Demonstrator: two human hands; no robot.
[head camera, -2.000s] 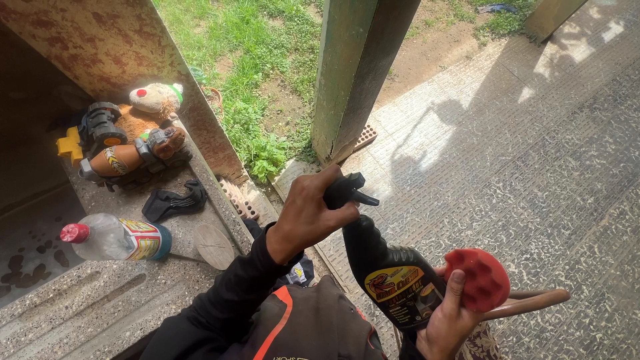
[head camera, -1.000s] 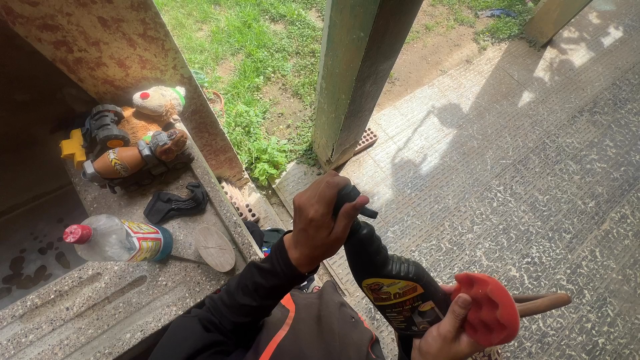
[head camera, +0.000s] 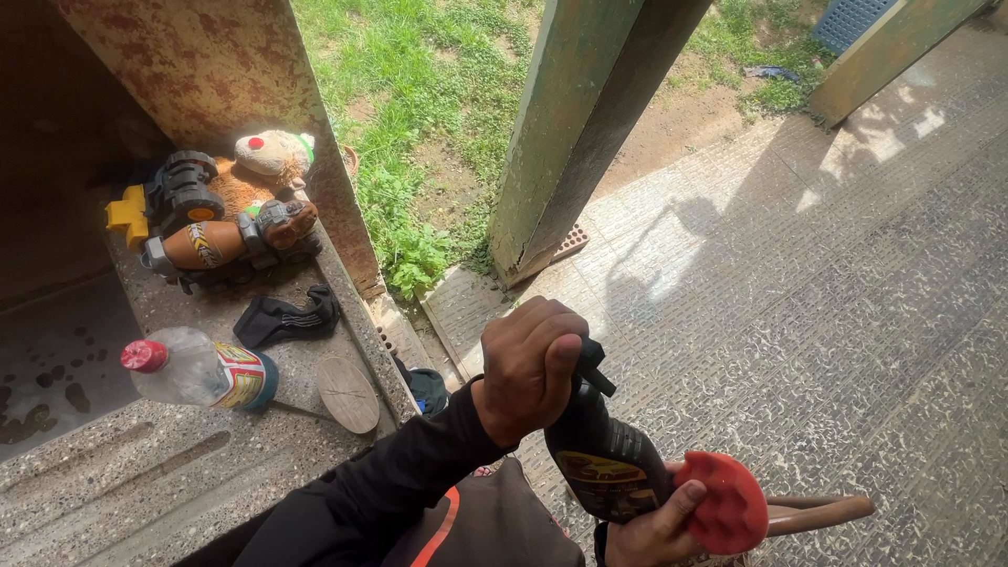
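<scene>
My left hand (head camera: 531, 366) is closed over the top of a black trigger spray head (head camera: 596, 368), whose nozzle end shows past the fingers. Below it, a black plastic bottle (head camera: 606, 461) with a yellow and black label leans to the left at its top. My right hand (head camera: 657, 531) holds the lower part of this bottle and, with the thumb on it, a round red foam pad (head camera: 726, 502) with a wavy face. The palm side of each hand is hidden.
On the speckled stone ledge (head camera: 260, 465) at left lie toy vehicles (head camera: 209, 244), a plush toy (head camera: 268, 153), a black cloth item (head camera: 287, 319), a red-capped bottle (head camera: 193, 370) and an oval piece (head camera: 348, 395). A green post (head camera: 583, 134) stands ahead; wooden bars (head camera: 823, 513) lie beyond the pad.
My left hand has closed further over the spray head, which showed more between its fingers two seconds ago. My right hand still holds the bottle and the red pad.
</scene>
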